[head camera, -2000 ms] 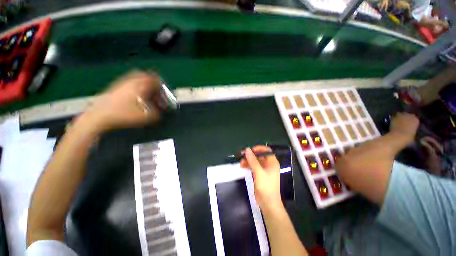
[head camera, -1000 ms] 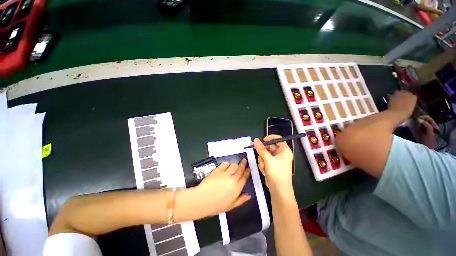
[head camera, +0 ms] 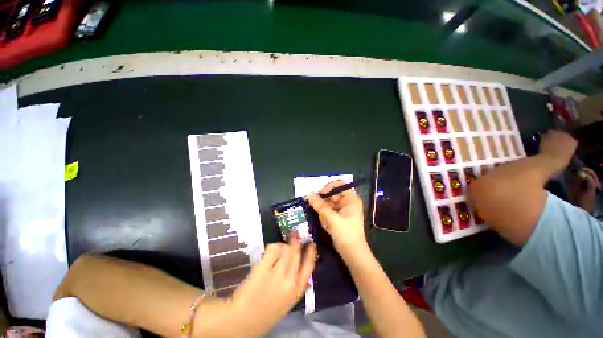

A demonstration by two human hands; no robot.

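A small black phone unit (head camera: pixel 291 219) with an exposed green and silver board lies at the left edge of the black adhesive sheet (head camera: pixel 330 280). My left hand (head camera: pixel 274 277) is on its lower part, fingertips on the board; the fingers hide that end. My right hand (head camera: pixel 340 218) holds black tweezers (head camera: pixel 338 189) like a pen, the fingers at the unit's upper right corner. The white strip (head camera: pixel 248 191) with grey adhesive pieces (head camera: pixel 215 182) in a column lies left of the unit.
A smartphone (head camera: pixel 393 191) lies right of my right hand. Beyond it is a white compartment tray (head camera: pixel 423 212) with red-and-black parts, a neighbour's arm (head camera: pixel 509 198) over it. White paper sheets (head camera: pixel 36 218) lie at left. A red carrier tray (head camera: pixel 40 41) and another unit (head camera: pixel 92 20) are on the green belt.
My left hand has come from near the belt to the black sheet and now touches the unit, whose green board shows. My right hand has moved off the smartphone, which is now uncovered.
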